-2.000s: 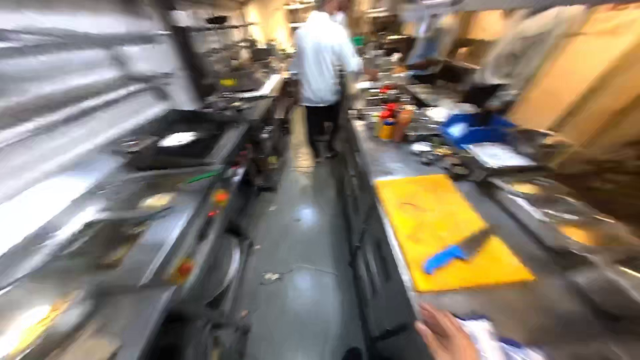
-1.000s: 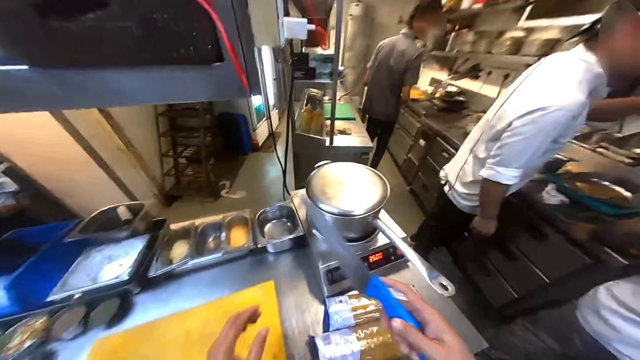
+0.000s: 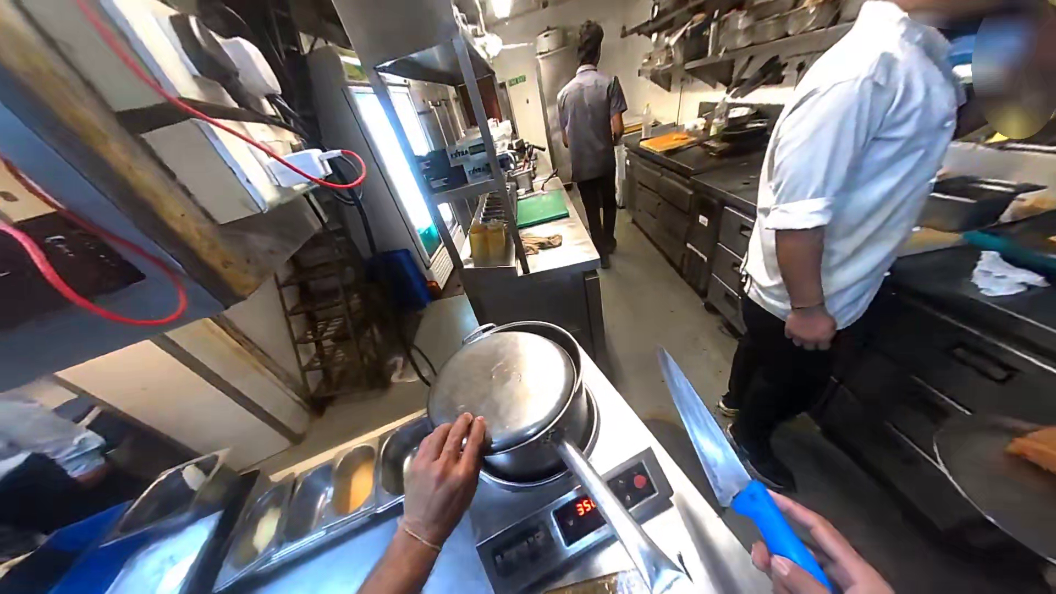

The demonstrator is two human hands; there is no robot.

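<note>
My left hand (image 3: 445, 470) rests its fingertips on the near left edge of a round metal lid (image 3: 511, 384). The lid sits off-centre on a long-handled metal pan (image 3: 577, 412), leaving a gap along its right side. Under the pan is an induction cooktop (image 3: 528, 549) with a lit red display. At the lower right, my right hand (image 3: 813, 544) grips the blue handle of a chef's knife (image 3: 701, 429). Its blade points up and to the left, over the aisle, apart from the pan.
Metal containers of food (image 3: 355, 483) stand left of the cooktop. One person in a white shirt (image 3: 850, 165) stands close at right; another in grey (image 3: 590, 124) is farther down the aisle. A red cable (image 3: 223, 128) hangs at upper left. A green cutting board (image 3: 540, 209) lies on the counter beyond.
My left hand has moved from above the yellow cutting board to the lid, and the lid has shifted on the pan. The knife has moved right, away from the pan.
</note>
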